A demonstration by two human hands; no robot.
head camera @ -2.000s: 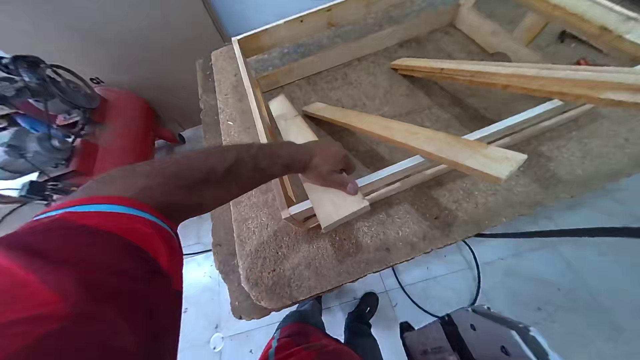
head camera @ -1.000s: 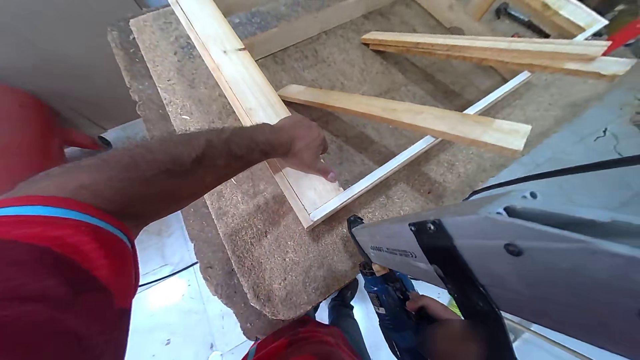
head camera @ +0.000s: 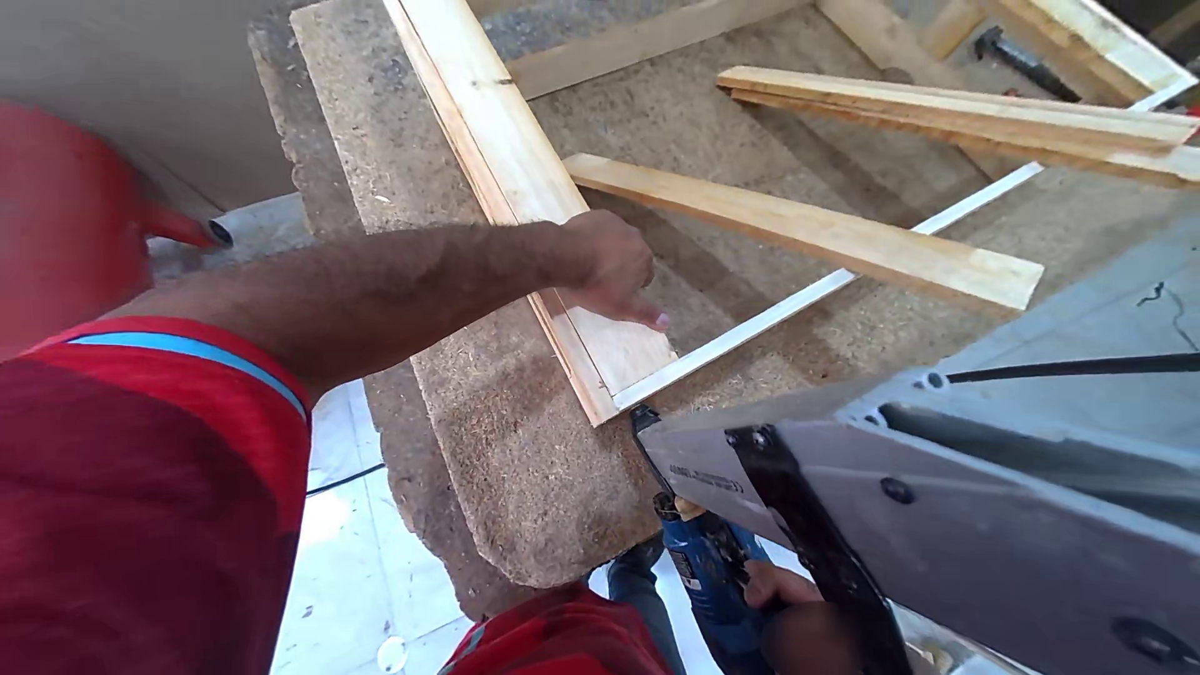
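My left hand (head camera: 609, 267) presses down on a pale wooden board (head camera: 511, 141) lying along the inside of a wooden frame's left side (head camera: 570, 361), near the corner. My right hand (head camera: 797, 609) grips the blue handle of a pneumatic nail gun (head camera: 703, 572), whose large grey magazine (head camera: 806, 469) reaches up to the right. The tool's black nose (head camera: 645, 417) is at the frame's front left corner, beside the white-edged front rail (head camera: 778, 309); whether it touches is unclear.
A loose wooden slat (head camera: 816, 225) rests across the front rail, and stacked slats (head camera: 956, 112) lie farther right. Chipboard (head camera: 525, 469) supports the frame. A dark tool (head camera: 1022, 64) lies at the back right, a red tank (head camera: 66, 225) stands left.
The nail gun, earlier low at the right, has come up to the frame's corner in my right hand. The board under my left hand, earlier jutting past the front rail, now lies inside the frame.
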